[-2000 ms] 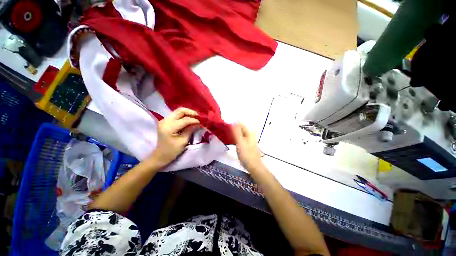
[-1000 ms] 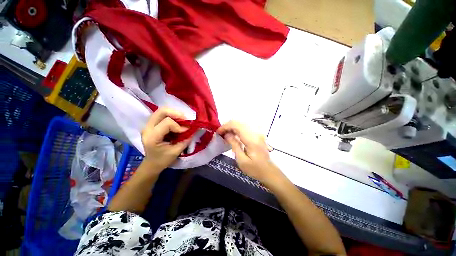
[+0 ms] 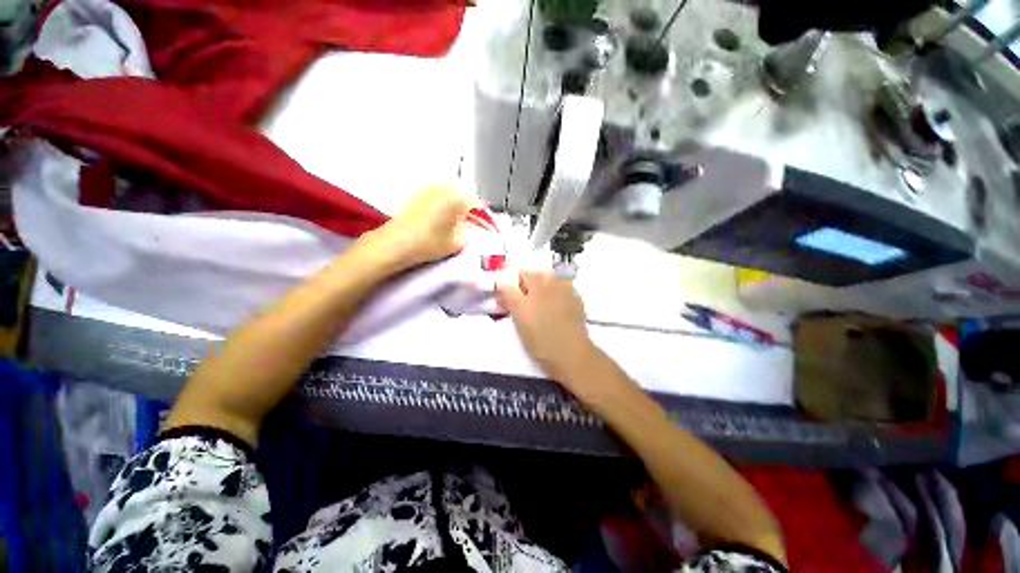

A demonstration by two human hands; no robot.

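Observation:
The garment, with red cloth (image 3: 213, 146) and a white inner side (image 3: 190, 263), lies across the left of the white table and reaches the sewing machine's needle area. My left hand (image 3: 431, 227) holds the cloth just left of the presser foot. My right hand (image 3: 545, 317) pinches its edge just in front of the presser foot. A small red part of the edge shows between my hands. The needle area (image 3: 517, 229) is bright and blurred, so I cannot tell whether the cloth is under the foot.
The machine head (image 3: 716, 123) with a lit panel (image 3: 850, 245) fills the upper right. Red and blue thin tools (image 3: 729, 325) and a brown open box (image 3: 866, 367) lie right. A dark measuring strip (image 3: 447, 409) runs along the front edge. A blue crate (image 3: 39, 470) is lower left.
My view has turned towards the machine. Both hands have brought the garment's edge from the table's front left to the needle area. The garment's white part now stretches out to the left.

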